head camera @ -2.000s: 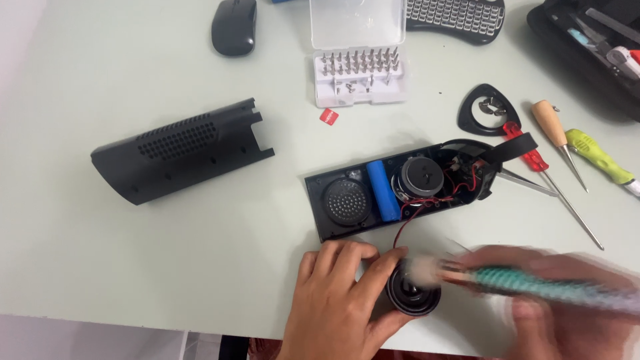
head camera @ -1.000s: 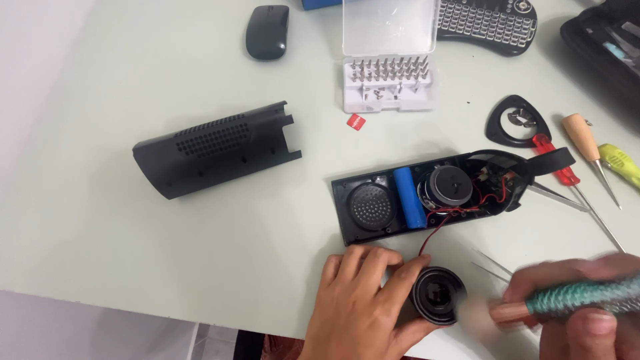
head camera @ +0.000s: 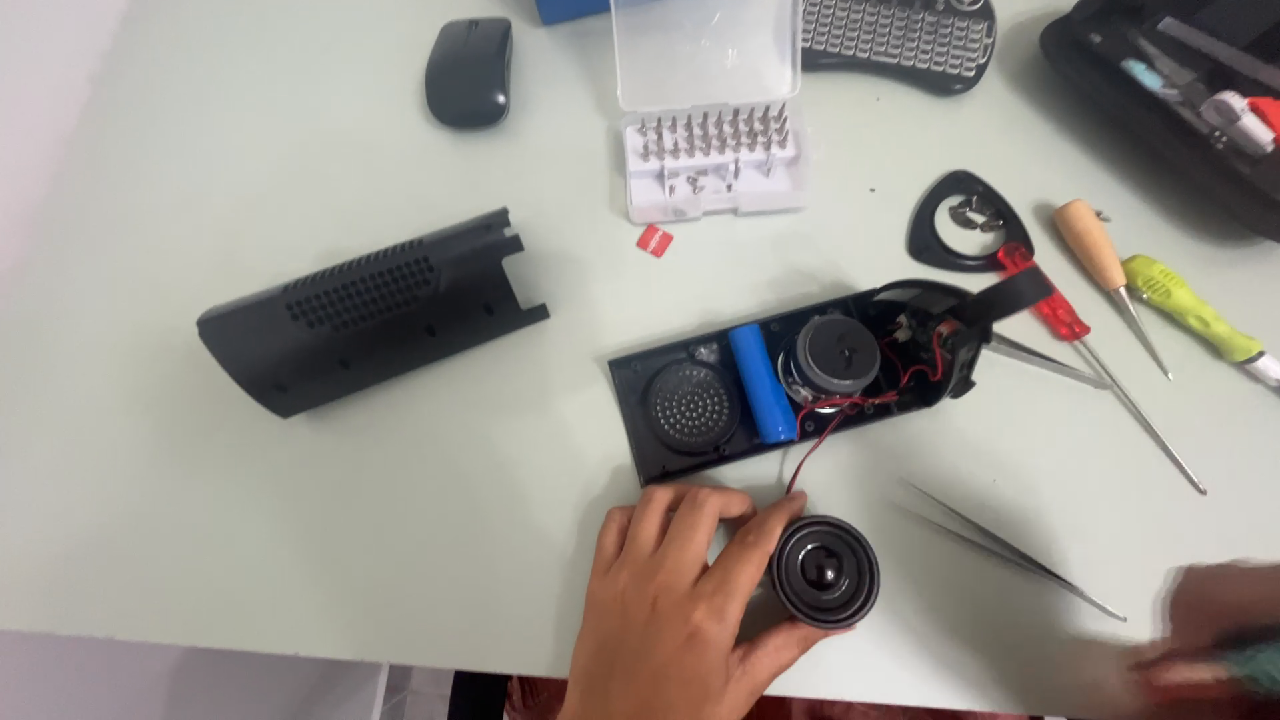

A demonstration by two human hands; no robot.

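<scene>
My left hand (head camera: 690,600) holds a small round speaker driver (head camera: 825,572) between thumb and index finger, cone facing up, at the table's front edge. A thin red and black wire (head camera: 812,455) runs from it to the open black speaker housing (head camera: 660,465). In the housing lie a blue cylindrical battery (head camera: 763,383) and a second speaker driver (head camera: 838,358). At the lower right, my right hand (head camera: 1215,620) is blurred and partly out of view, around a brush with a teal patterned handle (head camera: 1255,660). Metal tweezers (head camera: 1030,555) lie between the hands.
A black perforated cover (head camera: 370,320) lies left, a mouse (head camera: 469,72) above it. A bit case (head camera: 715,165), red memory card (head camera: 655,241) and mini keyboard (head camera: 900,40) are farther back. Right are a triangular black ring (head camera: 925,235), red screwdriver (head camera: 1060,310), wooden-handled awl (head camera: 1095,250), green-handled tool (head camera: 1190,305) and tool case (head camera: 1130,120).
My right hand has moved away from the speaker driver to the lower right with the brush, and the tweezers now show fully. My left hand still holds the driver.
</scene>
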